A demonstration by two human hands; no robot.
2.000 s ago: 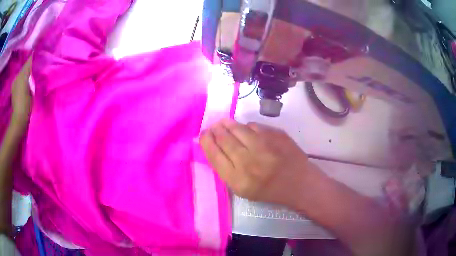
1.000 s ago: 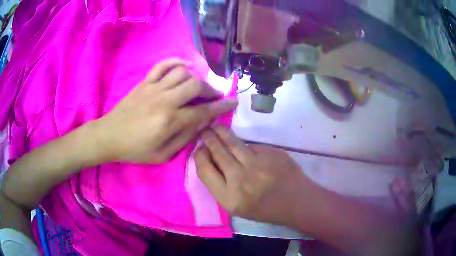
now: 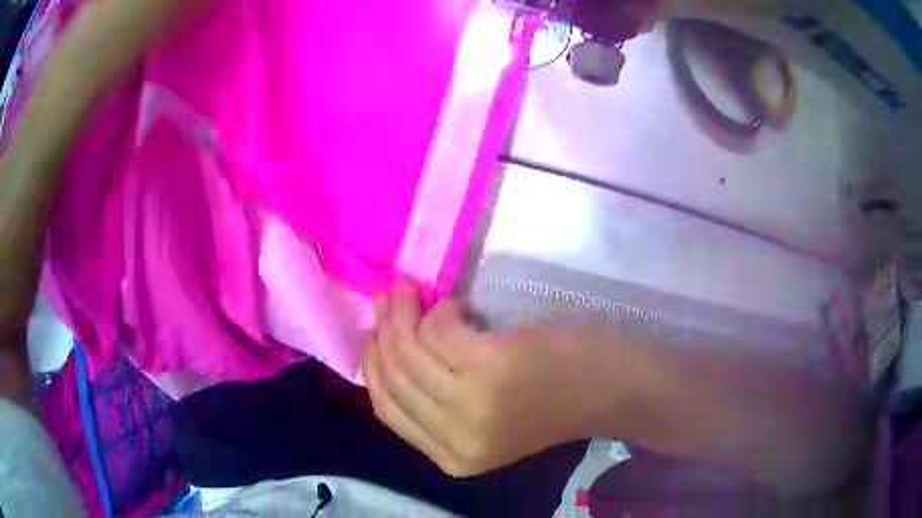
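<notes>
The hot-pink garment (image 3: 334,121) lies on the machine table, its upper part under the lamp glare. A paler pink strip (image 3: 450,162) runs along its right edge from the needle area down to my right hand. My right hand (image 3: 445,374) pinches the lower end of this edge at the table's front. My left forearm crosses the upper left over the cloth; my left hand is cut off by the top edge. The sewing machine's presser area (image 3: 526,22) is at the top, partly cut off, with the cloth edge running up to it.
Scissors with dark and yellow loop handles (image 3: 713,96) lie under the machine arm. A ruler scale (image 3: 596,301) marks the table's front edge. A blue basket (image 3: 121,435) holding cloth is at lower left. A pale card (image 3: 886,324) is at far right.
The view has shifted downward. My left hand has left the seam edge and moved up out of view. My right hand has moved down the edge to its lower end. The pale strip is more exposed.
</notes>
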